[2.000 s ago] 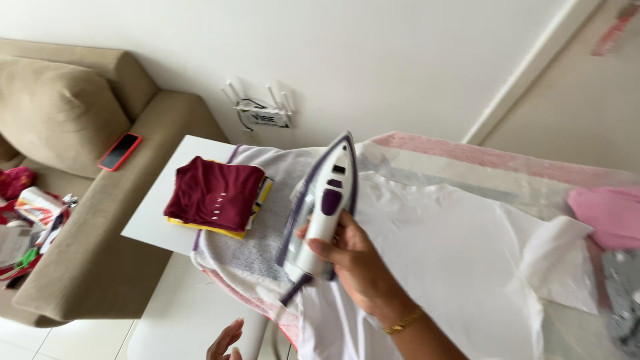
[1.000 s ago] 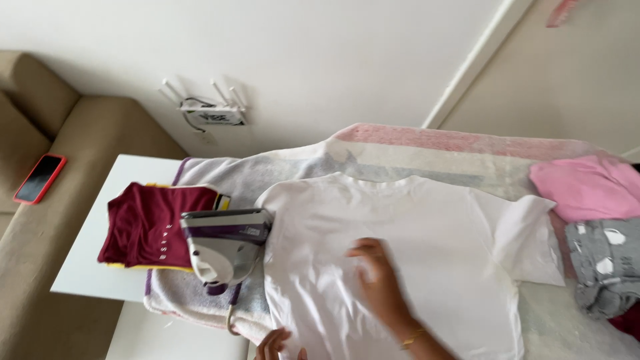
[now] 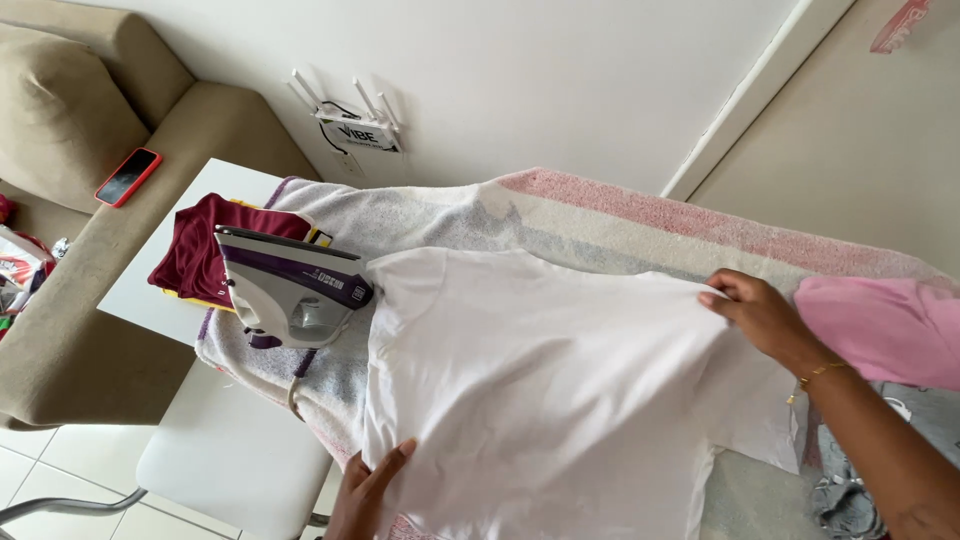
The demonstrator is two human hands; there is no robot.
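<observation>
A white T-shirt (image 3: pixel 555 375) lies spread with soft folds over a striped towel (image 3: pixel 600 199). My right hand (image 3: pixel 754 311) pinches its upper edge near the right shoulder. Low on the shirt's left side, my left hand (image 3: pixel 375 487) grips the edge between thumb and fingers. Left of the shirt, a white and purple steam iron (image 3: pixel 292 289) stands on its heel on the towel, its soleplate facing away toward the wall. Behind and beside it is a stack of folded clothes with a maroon garment (image 3: pixel 195 247) on top.
Pink cloth (image 3: pixel 877 322) and grey printed cloth (image 3: pixel 847 487) lie at the right. A white chair seat (image 3: pixel 232 450) is below the table's left part. A phone in a red case (image 3: pixel 129 177) rests on the sofa arm (image 3: pixel 217 135). A router (image 3: pixel 360 127) is on the wall.
Two seconds ago my right hand held the iron; one second ago it stood by the maroon garment, released. My right hand has since moved right and taken hold of the shirt's upper edge.
</observation>
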